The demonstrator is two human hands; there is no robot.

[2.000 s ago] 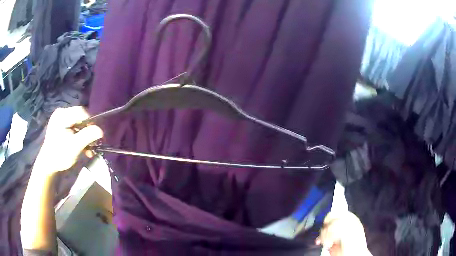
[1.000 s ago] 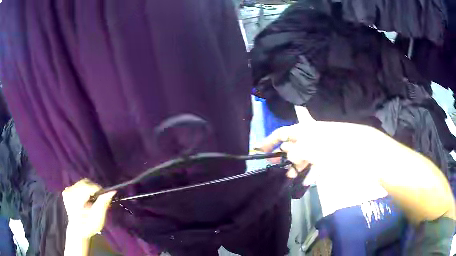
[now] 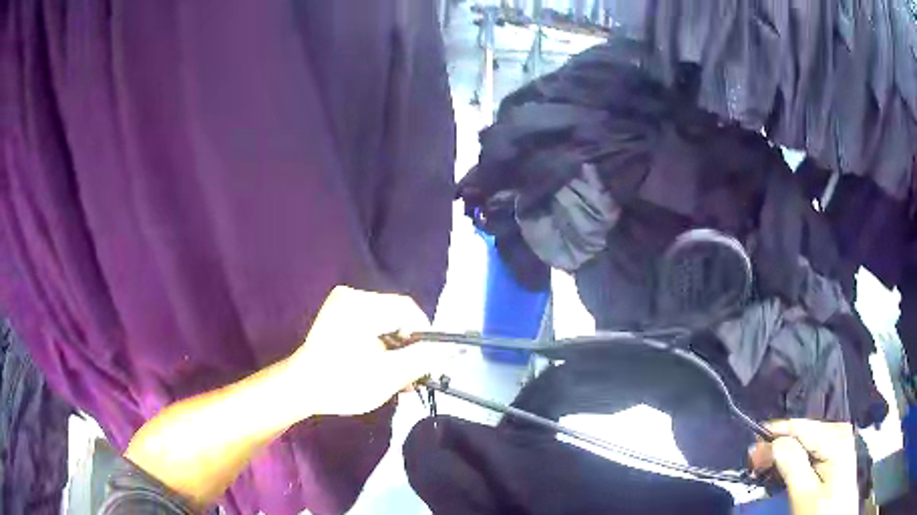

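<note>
A black clothes hanger [image 3: 644,345] is held between my two hands, its hook up and to the right. My left hand [image 3: 367,352] grips its left end. My right hand [image 3: 809,465] grips its right end at the lower right. A dark garment [image 3: 563,473] lies low in view below the hanger's bar; I cannot tell if it hangs on the bar. Large plum-purple garments [image 3: 211,201] hang at the left, behind my left forearm. Both hands are overexposed, so finger detail is partly lost.
A heap of black and grey crumpled cloth [image 3: 644,131] stands behind the hanger. Grey garments [image 3: 804,70] hang at the upper right. A blue object [image 3: 515,302] shows below the heap's left edge.
The hanger and both hands have moved right, away from in front of the plum cloth. The hanger now slopes down to the right. The plum cloth sits farther left in view.
</note>
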